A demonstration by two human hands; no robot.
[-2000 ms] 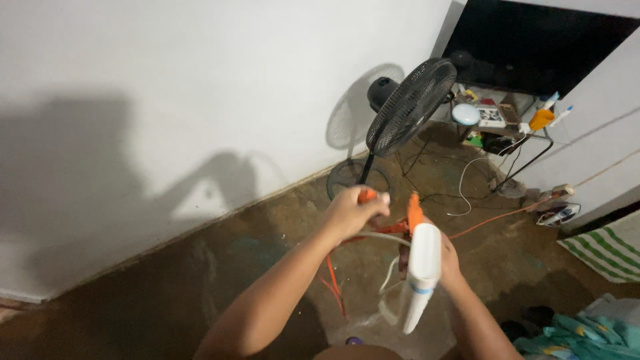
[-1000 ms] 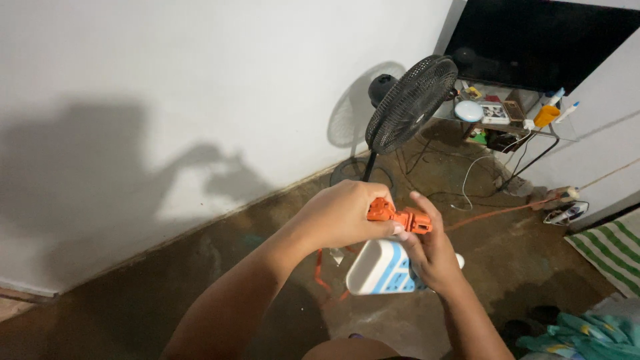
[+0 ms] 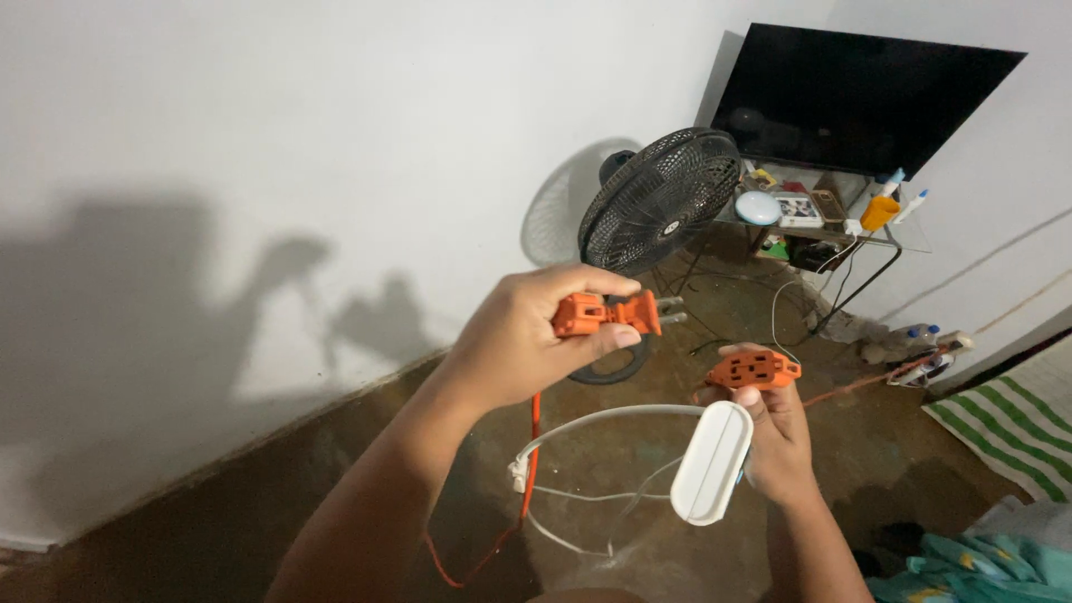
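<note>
My left hand (image 3: 536,335) grips an orange electrical plug (image 3: 607,314) between thumb and fingers, its metal prongs pointing right. To the right, my right hand (image 3: 775,427) holds an orange extension cord socket (image 3: 754,369) with its slots facing me. The plug and socket are apart. A white oblong device (image 3: 712,463) with a white cord (image 3: 620,410) hangs below the socket against my right hand; how it is held is partly hidden. An orange cord (image 3: 533,452) runs down below my left hand, beside a white plug (image 3: 518,473).
A black pedestal fan (image 3: 662,201) stands by the white wall. Behind it are a television (image 3: 863,96) and a glass table (image 3: 909,234) with small items and an orange cup (image 3: 879,213). Cables cross the floor. A green-striped cloth (image 3: 1013,419) and teal fabric (image 3: 988,565) are at right.
A second ago both hands were together at the orange connectors; now they are apart, with the plug in the left and the socket in the right. The white device has turned more upright.
</note>
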